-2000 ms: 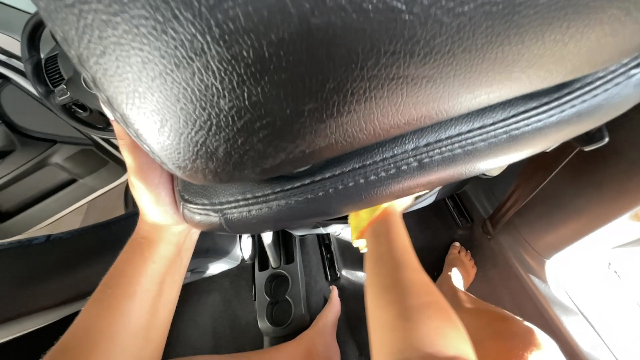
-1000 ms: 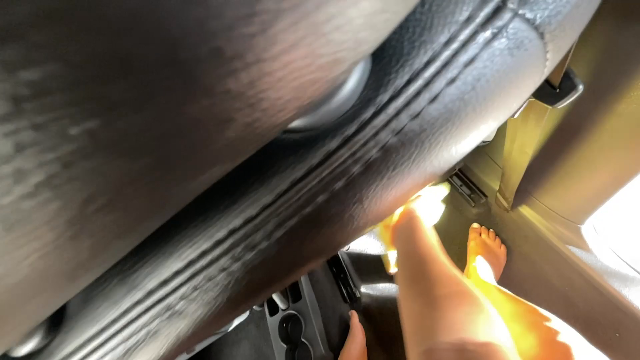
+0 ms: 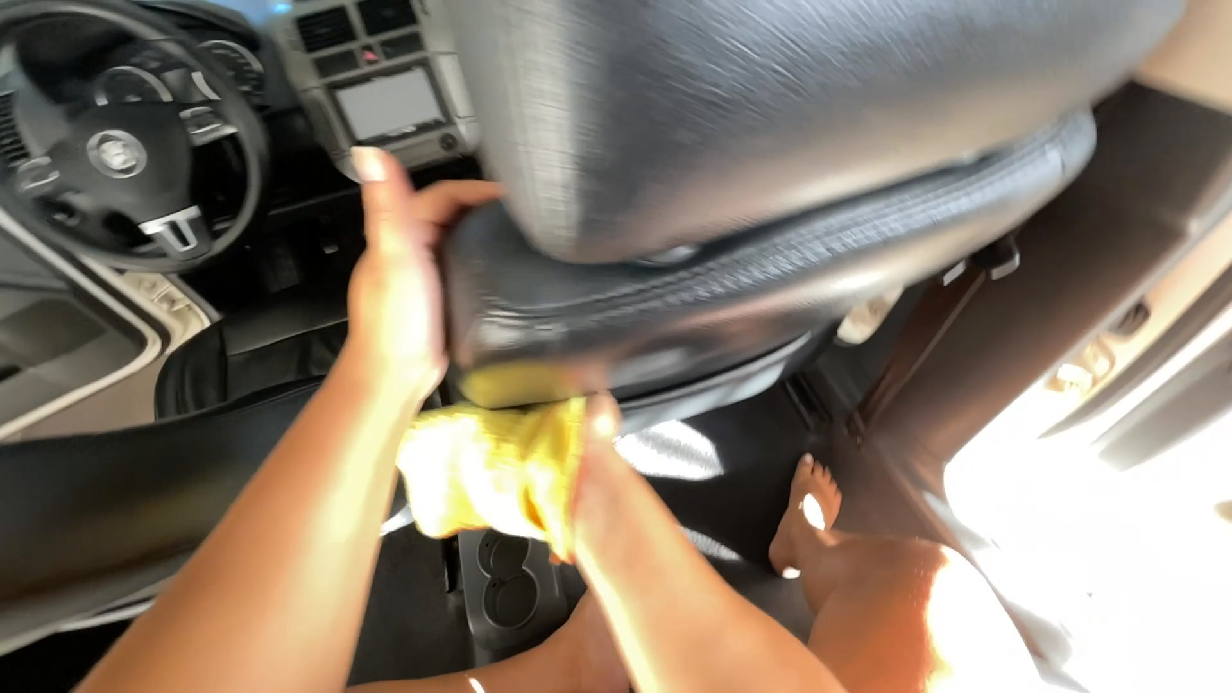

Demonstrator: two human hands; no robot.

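A black leather car seat backrest (image 3: 828,241) with a stitched seam fills the upper middle, its headrest (image 3: 770,106) above it. My left hand (image 3: 399,279) rests against the left side of the backrest, thumb up and fingers reaching around the far side. A yellow cloth (image 3: 491,462) is in my right hand (image 3: 597,433), against the back face of the backrest near its lower left corner. The fingers of my right hand are mostly hidden by the cloth and blurred.
A steering wheel (image 3: 120,154) and a dashboard screen (image 3: 390,101) are at the upper left. Another black seat (image 3: 115,481) lies left. Cup holders (image 3: 510,587) sit low in the middle. My bare foot (image 3: 808,510) is on the floor, beside a brown door pillar (image 3: 1020,289).
The right hand with the yellow cloth has moved left along the back of the seat. My left hand, out of view one second ago, shows again at the seat's side. The view has shifted strongly.
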